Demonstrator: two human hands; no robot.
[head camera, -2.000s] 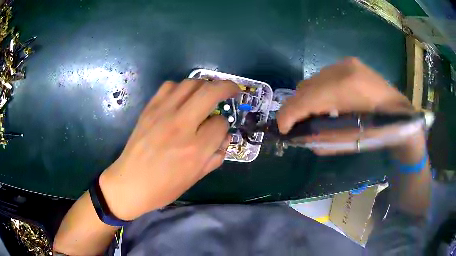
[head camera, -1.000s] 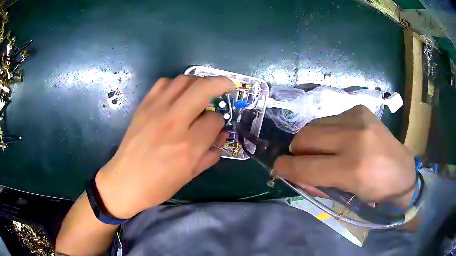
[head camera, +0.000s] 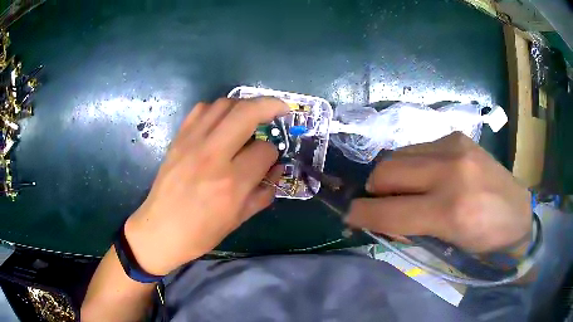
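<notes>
A white power strip housing lies open side up on the dark green bench. A green circuit board and a blue component show inside it. My left hand covers the housing's left part, its fingertips on the board and parts inside; what it pinches is hidden. My right hand, slightly blurred, grips a black soldering iron with a pale tube alongside. The iron's front end reaches over the housing's lower right interior; its tip is too dark and blurred to make out.
The power cord in a clear bag trails right from the housing to a white plug. Brass contact strips lie in a pile at the far left. A crate with gold strips is at the lower left. A brown-gold edge bounds the right.
My right hand has swung down toward me with the iron, uncovering the bagged cord and plug. The iron is now angled up-left into the housing. My left hand has stayed on the housing.
</notes>
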